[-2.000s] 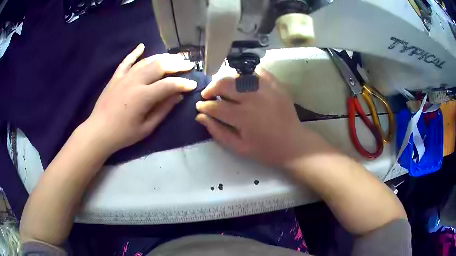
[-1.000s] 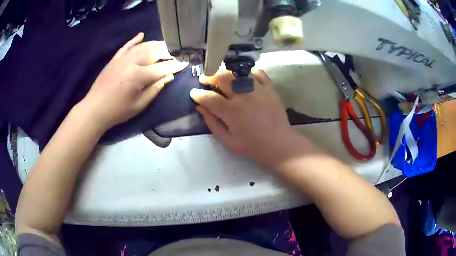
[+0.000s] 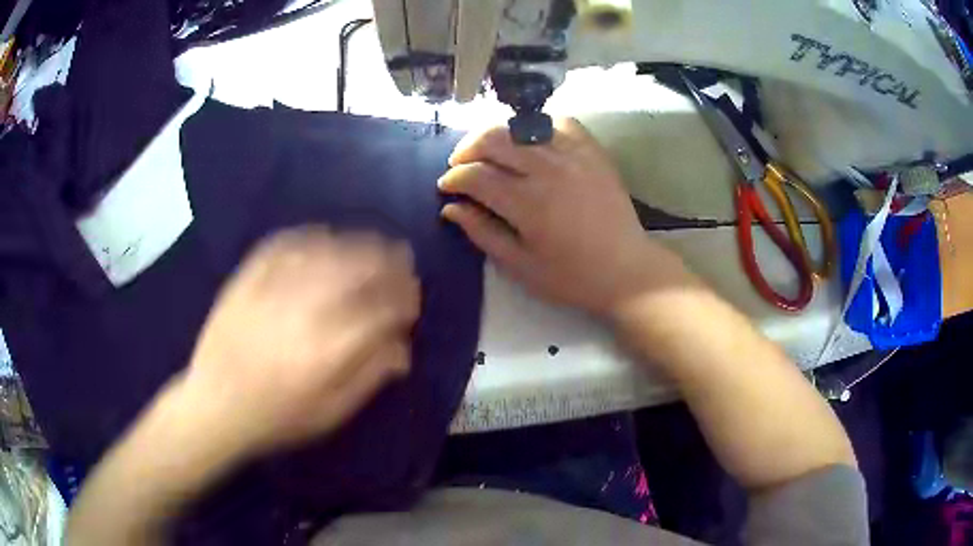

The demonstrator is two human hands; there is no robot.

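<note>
A dark navy-purple garment panel lies under the white sewing machine head and hangs over the table's front edge towards my lap. Its right edge runs down from the needle area. My left hand is blurred and lies over the panel left of centre, fingers bent; whether it grips the cloth cannot be told. My right hand is just right of the needle, its fingertips pinching the panel's right edge.
Scissors with red and orange-yellow handles lie right of my right hand. A blue plastic tray with white tape is at the right table edge. A thin dark bent rod stands behind the panel. A ruler scale runs along the table front.
My left hand has moved away from the needle, down towards me. The panel now covers the table's front left and hangs over the edge. The bent rod and white table behind have come into view.
</note>
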